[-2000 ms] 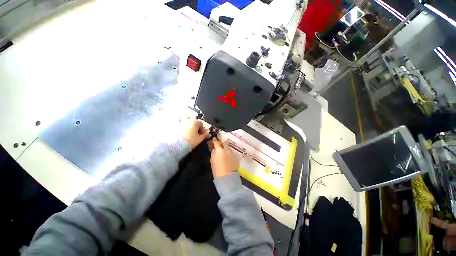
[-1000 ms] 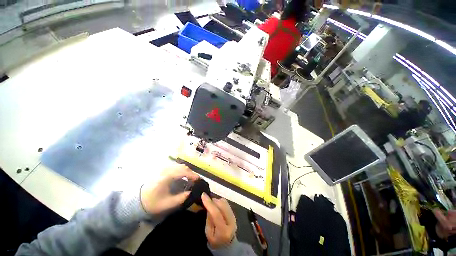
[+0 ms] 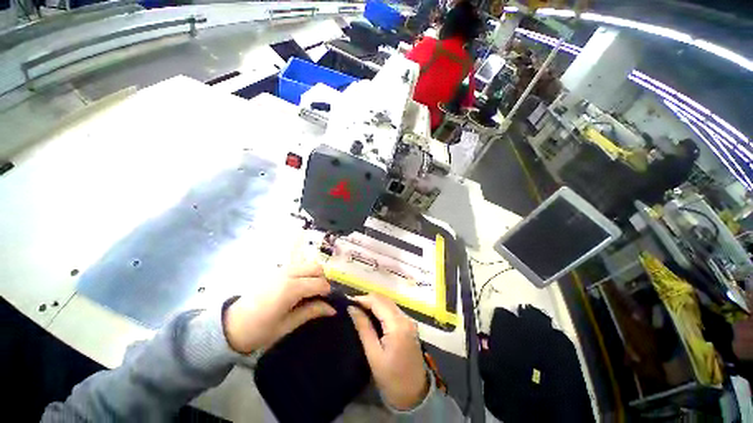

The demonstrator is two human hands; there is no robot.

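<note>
A black garment piece (image 3: 314, 368) is held up in front of the sewing machine, near the wearer's body. My left hand (image 3: 281, 310) pinches its top edge from the left. My right hand (image 3: 392, 351) pinches the top edge from the right, fingertips close to the left ones. The machine head (image 3: 343, 190), dark grey with a red three-pointed logo, stands beyond the hands. The template (image 3: 380, 263), edged with yellow tape (image 3: 441, 281), lies below and right of the head with no cloth seen on it. Fine detail of the held edge is too dark to tell.
A stack of black pieces (image 3: 532, 355) with a small yellow sticker lies at right, below the screen (image 3: 557, 237). A metal plate (image 3: 177, 240) is set in the white table at left. A blue bin (image 3: 310, 80) and a person in red (image 3: 442, 74) are behind the machine.
The hands have come back from the needle area with the black piece. The piece is now spread and raised between them. The view has tilted up, showing more of the room.
</note>
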